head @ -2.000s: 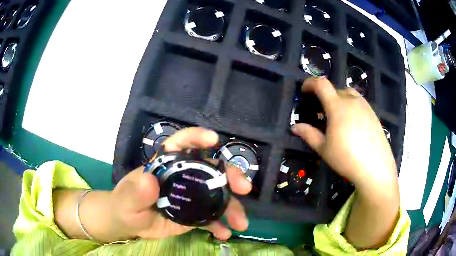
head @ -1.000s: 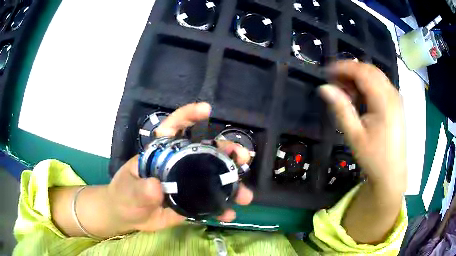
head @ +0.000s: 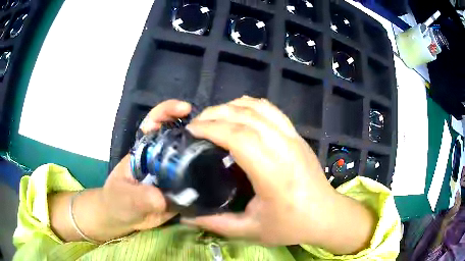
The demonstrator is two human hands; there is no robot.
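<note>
A stack of strapless round smartwatches (head: 171,158) is held low in front of me, just above the near edge of the foam tray. The top watch is blurred, with a dark face and a white tab. My left hand (head: 137,188) grips the stack from the left, with fingers behind and thumb in front. My right hand (head: 275,173) closes round the right side of the top watch. Blue accents show on the rims at the left of the stack. The backs and the exact number of watches are hidden.
The black foam tray (head: 208,76) holds watches in its far pockets and some near right ones. One near right watch (head: 340,162) shows a red light. White sheets (head: 84,71) lie on the green mat. A jar (head: 415,47) stands upper right. Another watch tray is far left.
My right hand has moved left from over the tray to the stack and now holds its top watch. Row pockets near the middle that held a watch earlier now show empty.
</note>
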